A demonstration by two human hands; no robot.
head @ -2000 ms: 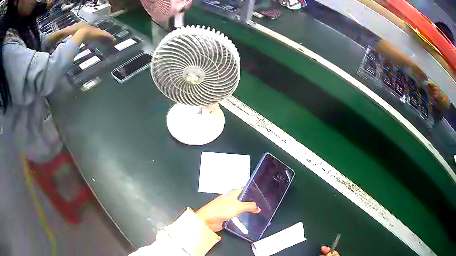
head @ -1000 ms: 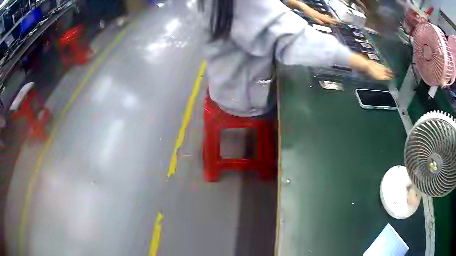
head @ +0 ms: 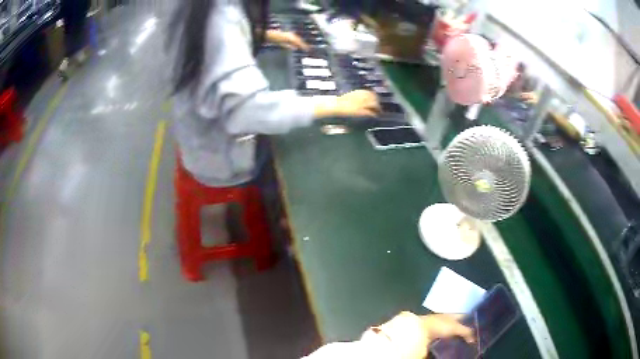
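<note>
The smartphone [head: 497, 312], a dark glossy slab, lies at the bottom right on the dark green bench, its lower end cut off by the picture's edge. My left hand [head: 449, 327] reaches in from the bottom, its fingers over the phone's near part. The hand is blurred, and I cannot tell whether it grips the phone or only touches it. A squarish white paper [head: 452, 292] lies beside the phone and partly behind the hand. My right hand is out of the picture.
A white fan [head: 484, 174] stands beyond the paper, a pink fan [head: 469, 69] farther off. A second phone [head: 397, 137] lies near a seated person [head: 224, 105] reaching over trays [head: 319, 84]. A red stool [head: 223, 224] stands left of the bench. The green conveyor runs right.
The view swung far left to the aisle, then partly back right. My left hand and the smartphone left the picture and show again. My right hand and the label strip are out of view.
</note>
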